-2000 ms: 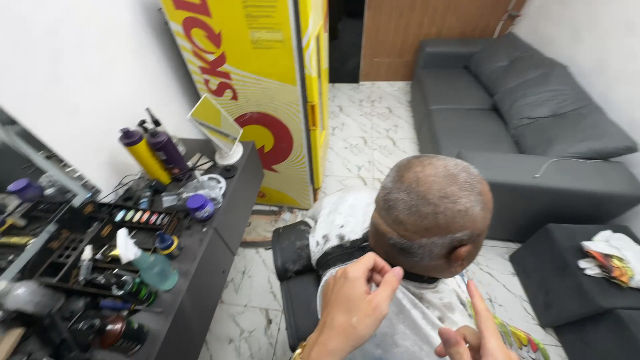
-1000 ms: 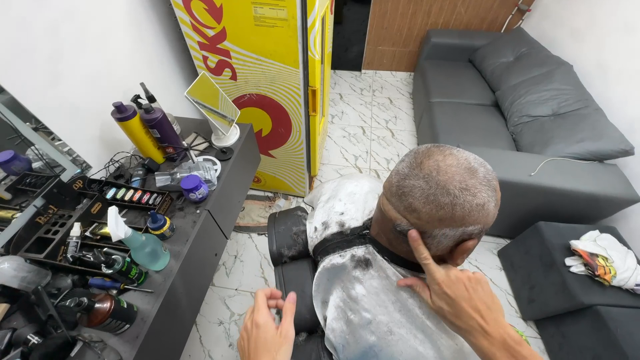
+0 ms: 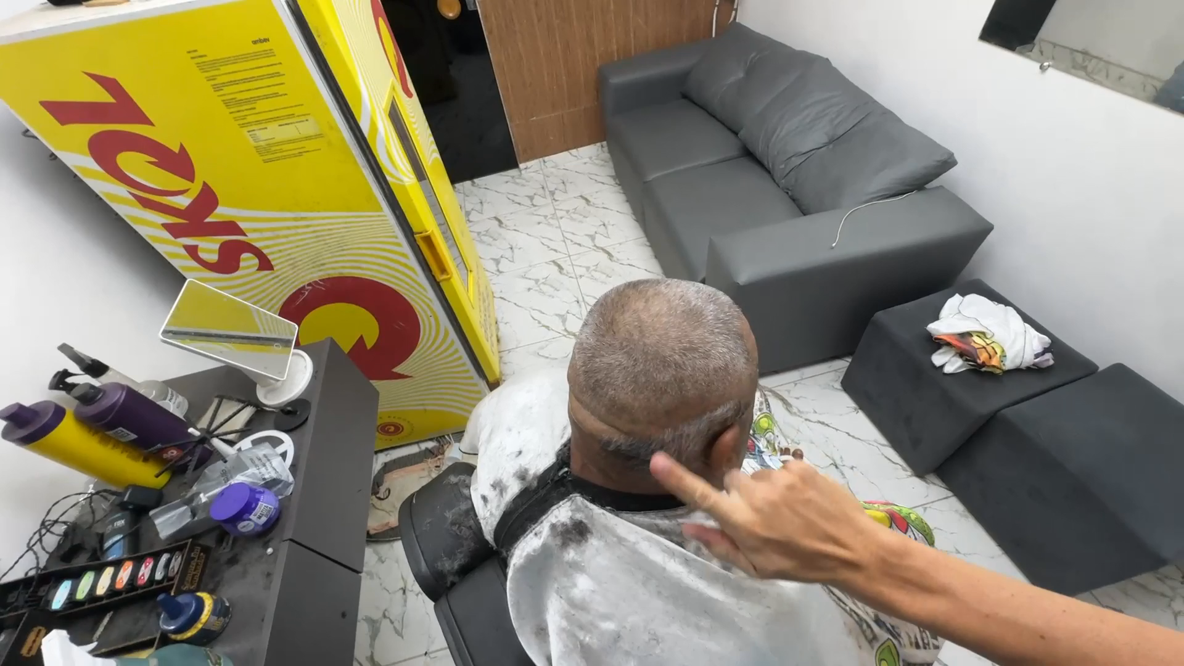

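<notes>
A seated person's head (image 3: 657, 361) is seen from behind, with short cropped hair and a darker band of hair low at the nape. My right hand (image 3: 786, 513) comes in from the right, index finger extended, its tip at the nape hair below and left of the ear. It holds no tool. A white barber's cape (image 3: 620, 583), dotted with hair clippings, covers the person's shoulders, and a black neck band (image 3: 615, 496) circles the neck. My left hand is out of view.
Left stands a dark counter (image 3: 324, 490) with bottles, a purple-lidded jar (image 3: 244, 509), clipper guards and a small mirror (image 3: 229, 328). Behind are a yellow refrigerator (image 3: 213, 120) and a grey sofa (image 3: 684, 194). Black ottomans (image 3: 971, 388) stand right, one bearing a cloth (image 3: 990, 333). The chair's black armrest (image 3: 449, 527) is left of the cape.
My left hand, beside the cape one second ago, has left the view. My right index finger remains at the back of the person's head, lower at the nape. The view has shifted.
</notes>
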